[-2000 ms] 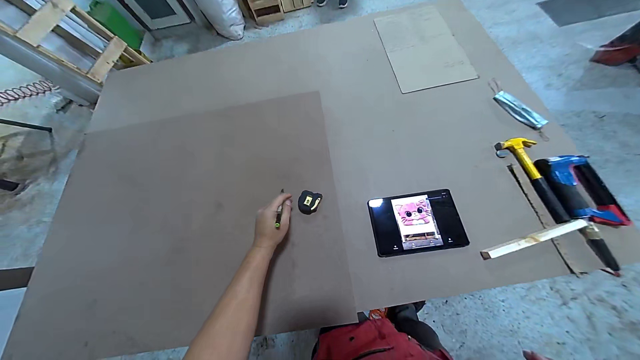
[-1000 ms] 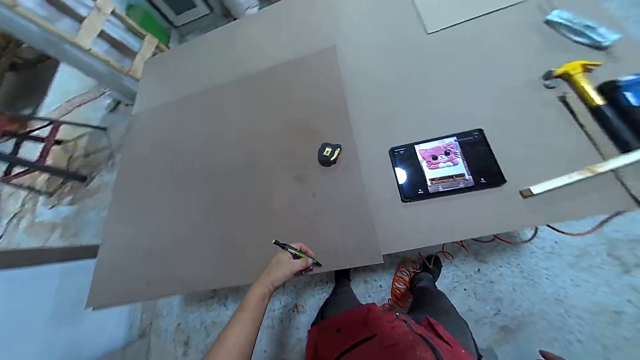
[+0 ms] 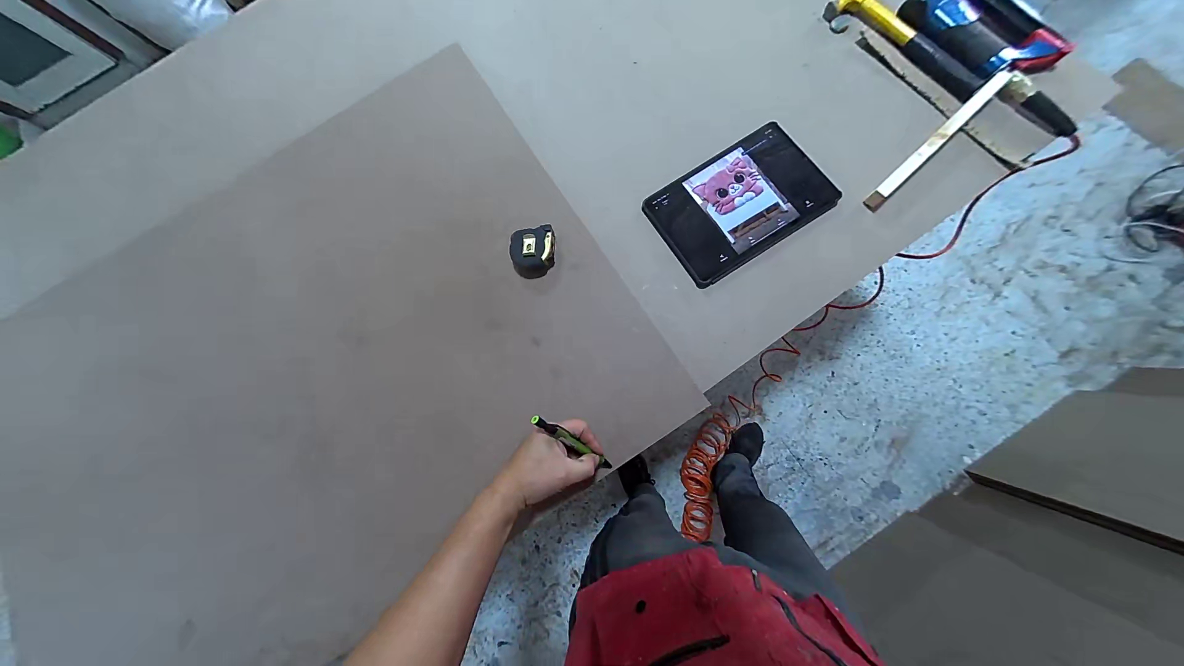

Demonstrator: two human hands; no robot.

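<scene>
My left hand (image 3: pixel 552 464) grips a green and black marker (image 3: pixel 566 437) at the near edge of a large brown board (image 3: pixel 370 277), with the tip close to the edge. That board lies flat on a larger, lighter sheet (image 3: pixel 647 65). A black tape measure (image 3: pixel 532 252) rests on the brown board, beyond my hand. To its right, a tablet (image 3: pixel 742 203) shows a pink cartoon cat. My right hand is out of the picture.
At the upper right lie a yellow-headed claw hammer (image 3: pixel 879 20), a blue and black tool (image 3: pixel 962 32) and a wooden strip (image 3: pixel 939 143). A coiled orange air hose (image 3: pixel 700 476) hangs by my legs. More boards (image 3: pixel 1027 546) stand at the lower right.
My left hand with the marker has moved from beside the tape measure to the board's near edge. The view has turned and come closer to the board.
</scene>
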